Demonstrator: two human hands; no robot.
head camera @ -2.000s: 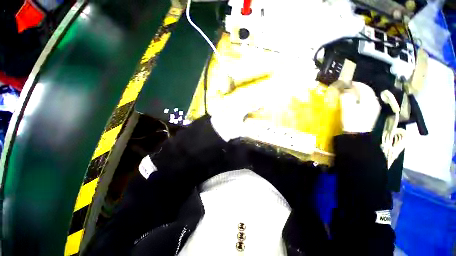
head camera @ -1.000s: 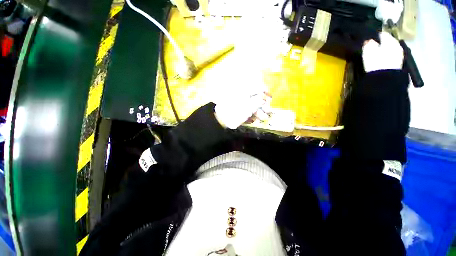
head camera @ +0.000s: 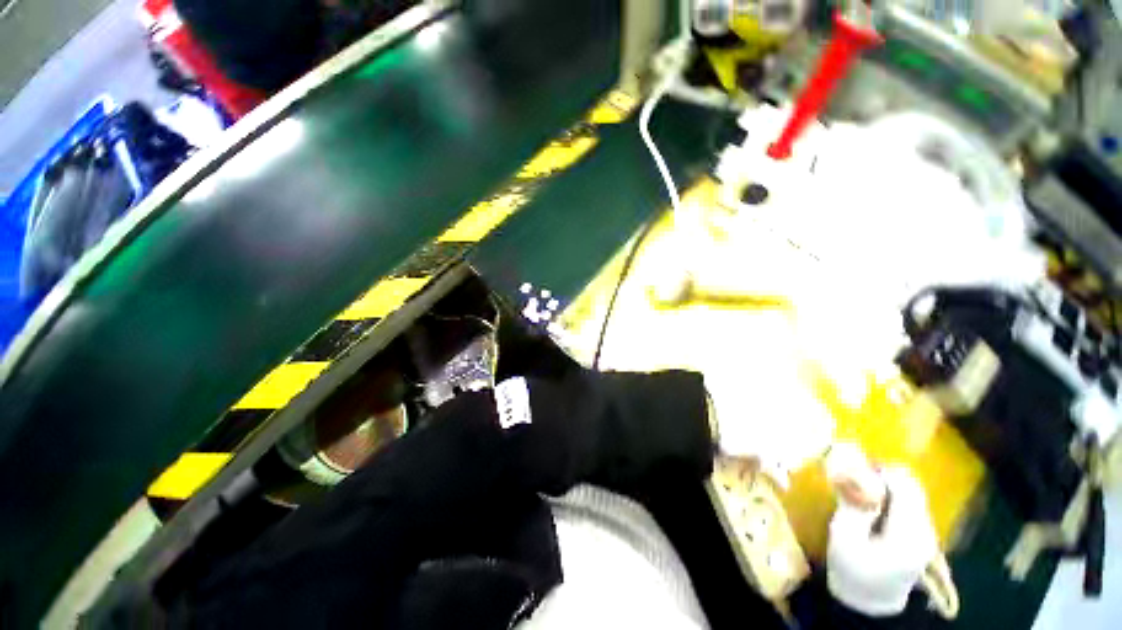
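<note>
A white power strip (head camera: pixel 757 529) lies slanted at the mat's near edge, its socket face showing. My left hand (head camera: pixel 753 431), in a white glove and washed out by glare, is closed around the strip's upper end. My right hand (head camera: pixel 880 548), also white-gloved, is right of the strip with its fingers curled. A cream cord loop (head camera: pixel 942 586) shows against its lower right side; whether the fingers grip it is hidden. The yellow mat (head camera: pixel 954 474) lies beneath and behind both hands.
A green conveyor (head camera: pixel 295 185) with black-and-yellow edge tape runs left. A tan stick (head camera: pixel 732 299) lies on the mat. A red rod (head camera: pixel 822 92) stands on a white block at the back. A taped black block (head camera: pixel 945 357) is right. An open compartment (head camera: pixel 369 418) is lower left.
The view has swung left, showing more conveyor. My right hand has come from beside the black block to near the strip. The strip now slants downward, with my left hand at its upper end.
</note>
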